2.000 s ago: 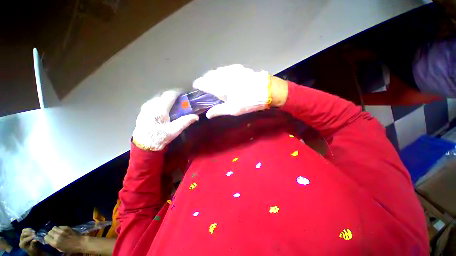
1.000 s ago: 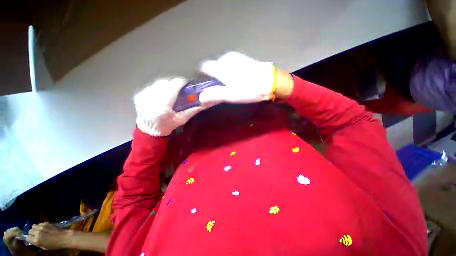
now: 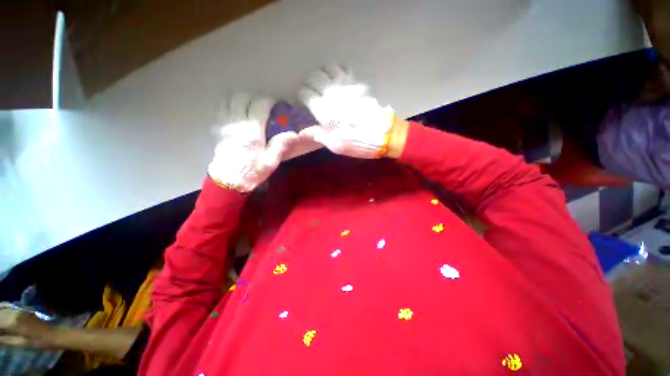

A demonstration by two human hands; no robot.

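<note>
A small dark blue-purple bundle [image 3: 289, 120] with an orange-red mark is held between my two white-gloved hands at the front edge of the white table. My left hand [image 3: 246, 143] is on its left end, thumb along the near side, fingers blurred. My right hand [image 3: 345, 114] is on its right end, thumb at the near side, fingers raised and blurred. The thumbs nearly meet below the bundle. A pale strip shows under the thumbs. The bundle's right end is partly hidden by my right hand.
The white table [image 3: 441, 44] curves across the view. Brown cardboard [image 3: 147, 37] lies at the upper left beside a thin white upright strip [image 3: 58, 59]. Clear film [image 3: 29, 176] lies at the left. Another person's arm [image 3: 88, 339] shows lower left, a lavender sleeve [image 3: 639, 143] at right.
Both hands and the bundle have moved slightly up in view. The fingers have lifted and spread, and the bundle's streaked part shows less. The person at lower left has shifted.
</note>
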